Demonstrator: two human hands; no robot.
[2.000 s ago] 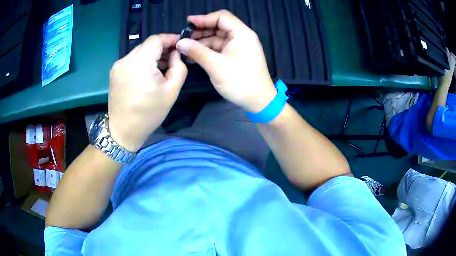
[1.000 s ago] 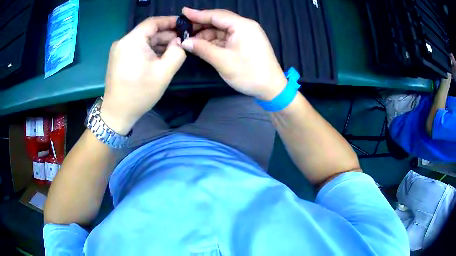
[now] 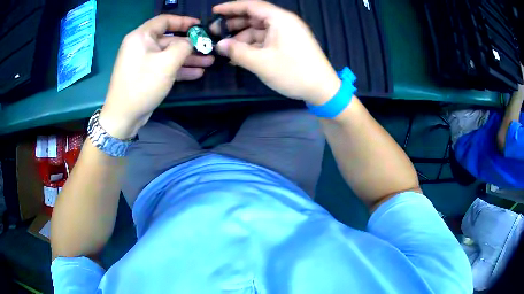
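My left hand (image 3: 152,66) holds a small green circuit board (image 3: 200,39) with a pale round part between thumb and fingers, its face turned up. A dark edge shows around the board; I cannot tell if it sits in a housing. My right hand (image 3: 270,49) is close beside it and pinches a small black part (image 3: 220,26), maybe a loop or housing, between thumb and index finger. The fingers partly hide it. Both hands are above the front of the black ribbed tray (image 3: 356,63).
A blue-white sheet (image 3: 76,45) lies on the green bench (image 3: 109,57) at the left. Stacked black trays (image 3: 468,43) are at the right, another dark tray (image 3: 17,49) at far left. A carton with red packs (image 3: 51,166) is below; a person in blue (image 3: 488,143) sits at the right.
The black item held by both hands now shows as two parts: the green board in my left hand and a black part in my right. The hands have moved slightly apart.
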